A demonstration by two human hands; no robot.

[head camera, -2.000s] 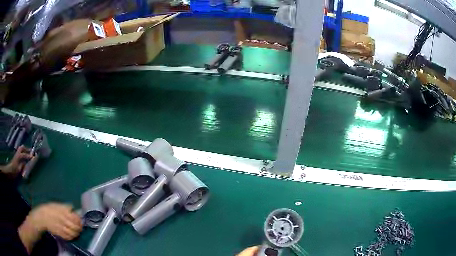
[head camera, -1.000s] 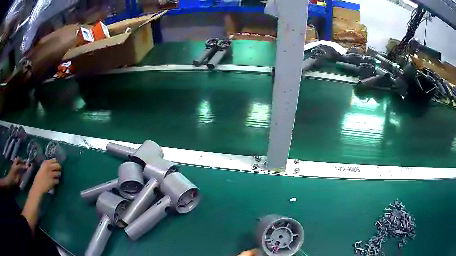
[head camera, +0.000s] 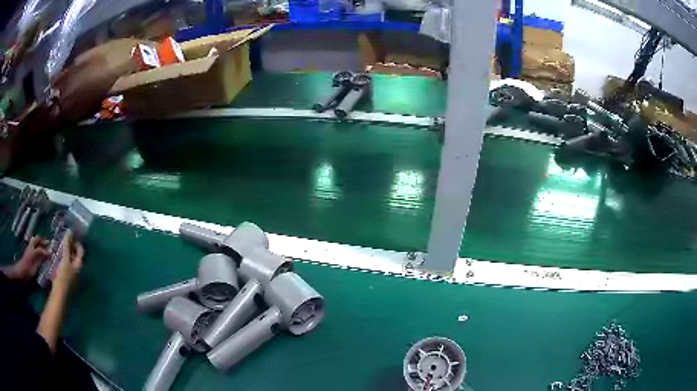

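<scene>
A grey fan body shows its round head (head camera: 434, 366) at the bottom edge of the picture, right of centre. Its face shows spokes and a hub, with a small reddish spot low inside. Its handle is hidden or cut off. Neither my left hand nor my right hand is in view, so what holds the fan cannot be told. A pile of grey fan bodies (head camera: 294, 303) lies on the green bench left of centre. A loose heap of tiny dark-grey fittings (head camera: 611, 353) lies at the lower right.
Another person's hands (head camera: 67, 260) work on a fan body at far left. A grey post (head camera: 458, 145) stands at the white strip (head camera: 344, 250) beside the green belt (head camera: 283, 168). Beyond it are a cardboard carton (head camera: 172, 90), two dark fans (head camera: 351, 99) and a dark jumble (head camera: 588, 126).
The bit of my hand at the bottom edge has left view. The fan's head has turned face-up. The other person's hand went from beside the pile to a fan body; one pile fan now lies differently.
</scene>
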